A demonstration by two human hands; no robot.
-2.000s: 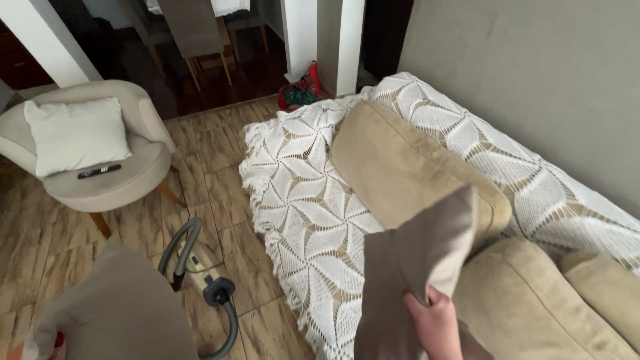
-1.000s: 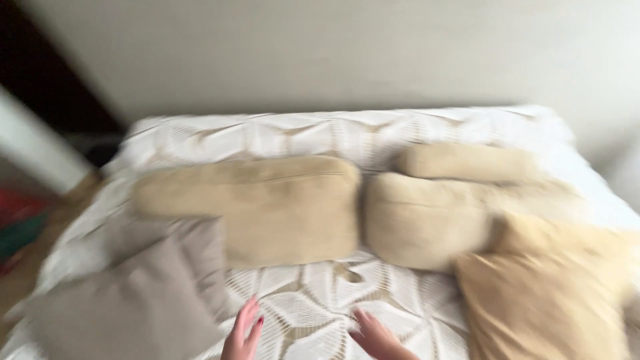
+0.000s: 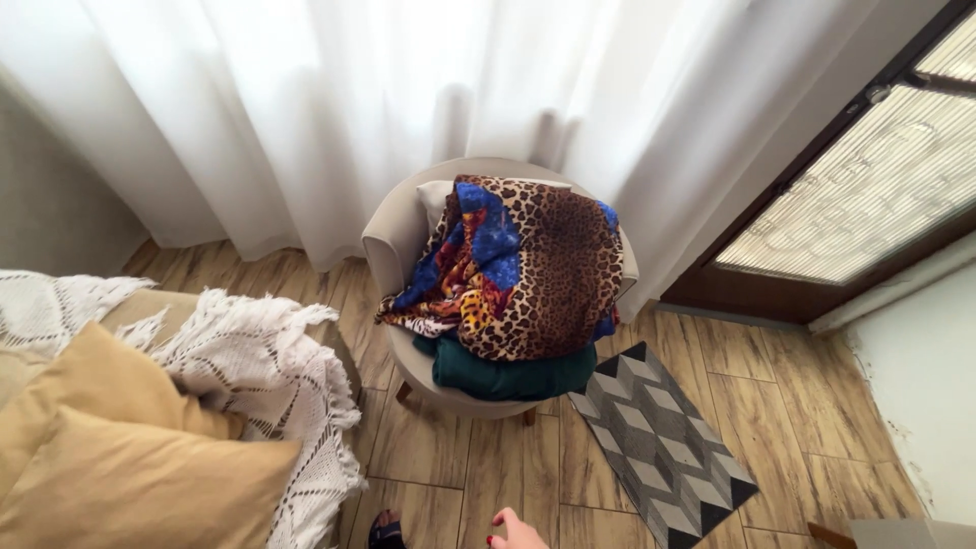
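Note:
One bare hand, which looks like my right hand (image 3: 515, 531), shows at the bottom edge with fingers apart and nothing in them. My left hand is out of the picture. Beyond the visible hand stands a beige upholstered armchair (image 3: 393, 244). On its seat lies a folded dark green cloth (image 3: 515, 377), and over that a bunched leopard-print blanket (image 3: 564, 274) with blue and red parts. Part of a white cushion (image 3: 435, 197) peeks out behind the blanket. Tan cushions (image 3: 160, 473) rest at lower left on a sofa with a white crocheted cover (image 3: 297, 381).
White curtains (image 3: 335, 137) hang behind the armchair. A grey geometric-patterned mat (image 3: 663, 442) lies on the wood-look floor, right of the chair. A dark-framed door with ribbed glass (image 3: 862, 183) is at right. My sandalled foot (image 3: 386, 528) shows at the bottom, near the sofa.
The view has swung from the sofa to the armchair by the curtains. Two seconds ago my hands held grey-brown cushions; one second ago both were empty above the sofa, with grey-brown cushions at its left.

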